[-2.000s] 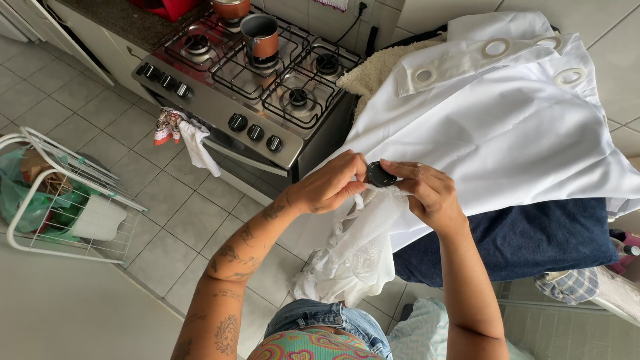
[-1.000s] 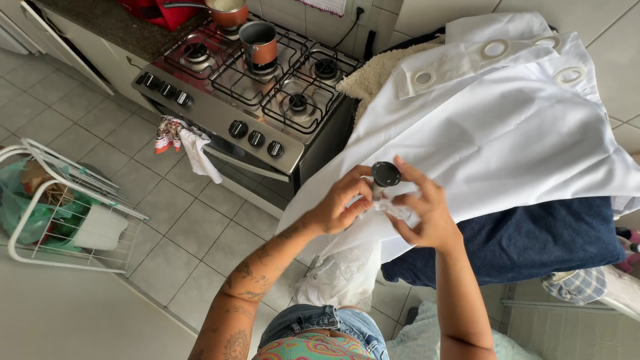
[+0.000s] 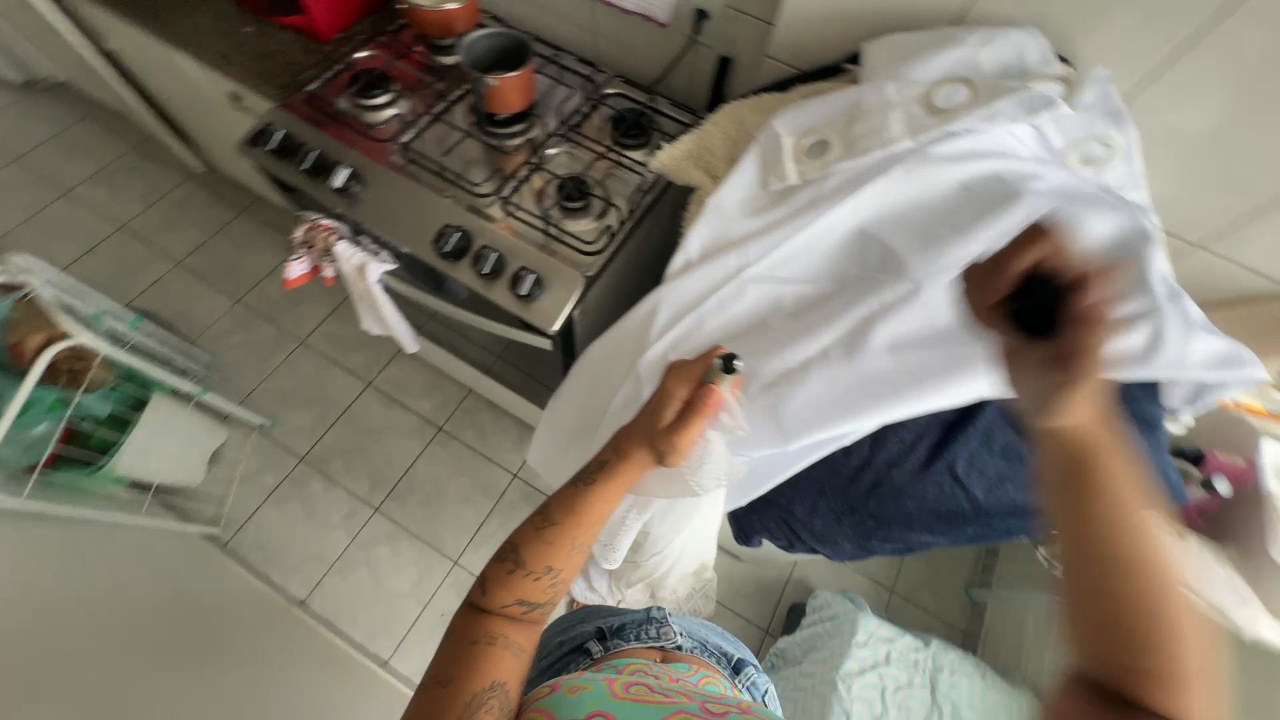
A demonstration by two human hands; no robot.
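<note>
My left hand [image 3: 680, 410] is closed around a small cylindrical piece with a dark and metallic end [image 3: 728, 364], with sheer white fabric [image 3: 722, 450] hanging just below it. Over the large white cloth, my right hand [image 3: 1045, 300] is raised and blurred, its fingers around a round black object [image 3: 1036, 304]. The white curtain with ring eyelets [image 3: 850, 290] lies spread beneath both hands, and its eyelet band is at the far end. Dark blue fabric [image 3: 900, 490] sits under its near edge. What the black object is cannot be told.
A gas stove [image 3: 430, 230] stands to the left, with an orange saucepan [image 3: 500, 75] on it and cloths [image 3: 350, 280] hanging from its oven handle. A white wire rack [image 3: 130, 380] with green bags is at far left. Light blue patterned fabric [image 3: 880, 660] lies below right.
My hands have moved apart. The right has gone up and to the right with the black object, which was close beside the left hand a second ago.
</note>
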